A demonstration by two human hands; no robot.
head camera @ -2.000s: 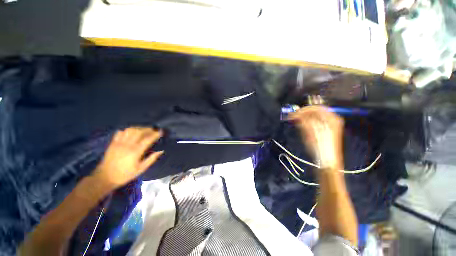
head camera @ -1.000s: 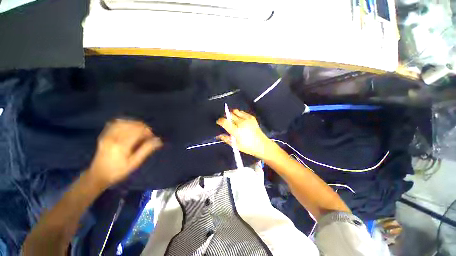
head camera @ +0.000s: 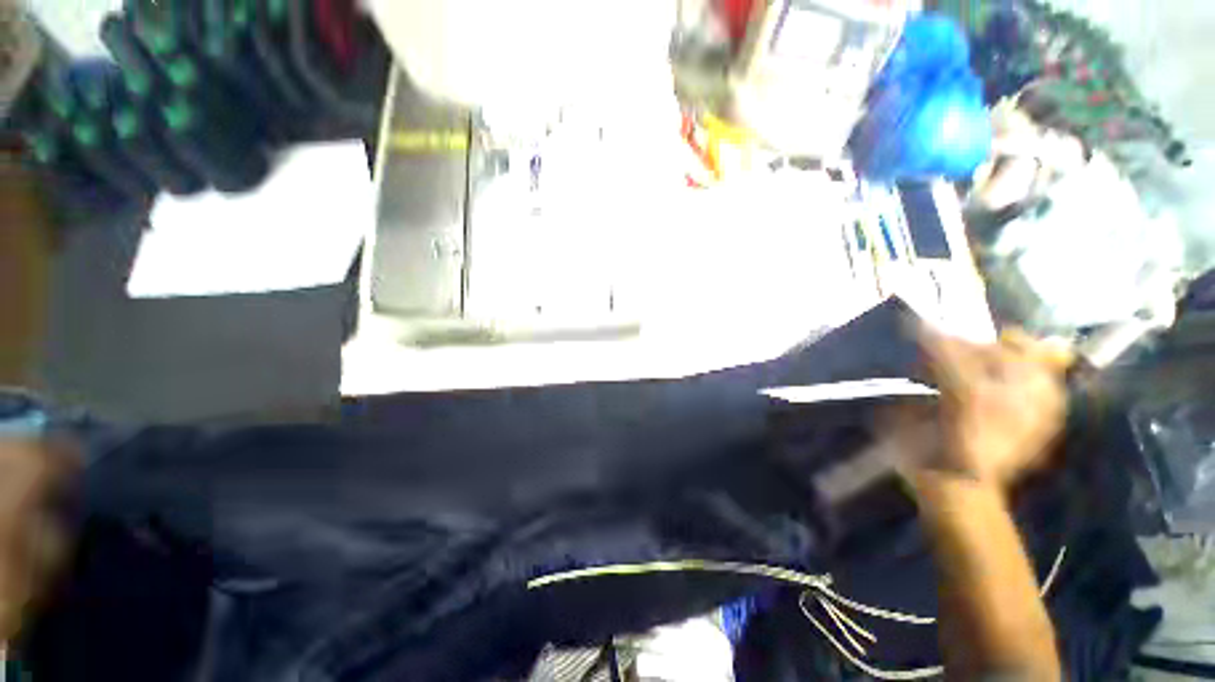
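The dark navy garment [head camera: 440,506] spreads across the lap and along the table's front edge. One corner is raised over the table's right part, at the fingertips of my right hand [head camera: 993,406], which is blurred and appears to grip it. A white strip [head camera: 853,390] lies along the cloth just left of this hand. Thin pale cord [head camera: 680,568] runs over the garment near the lap, with loose ends at the right. My left hand [head camera: 29,513] is blurred and cut off by the left edge; its fingers cannot be made out.
The white table [head camera: 720,307] carries the overexposed off-white machine head [head camera: 533,47] and a grey metal plate [head camera: 420,227]. White paper [head camera: 253,227] lies left, below green-tipped cones [head camera: 127,123]. Orange-and-yellow handles [head camera: 713,144], pens [head camera: 879,240] and a blue bag [head camera: 926,107] are behind right.
The view has tilted up to show the tabletop and machine. My left hand has moved out to the far left. My right hand has moved from the lap to the right, and a garment corner is now raised.
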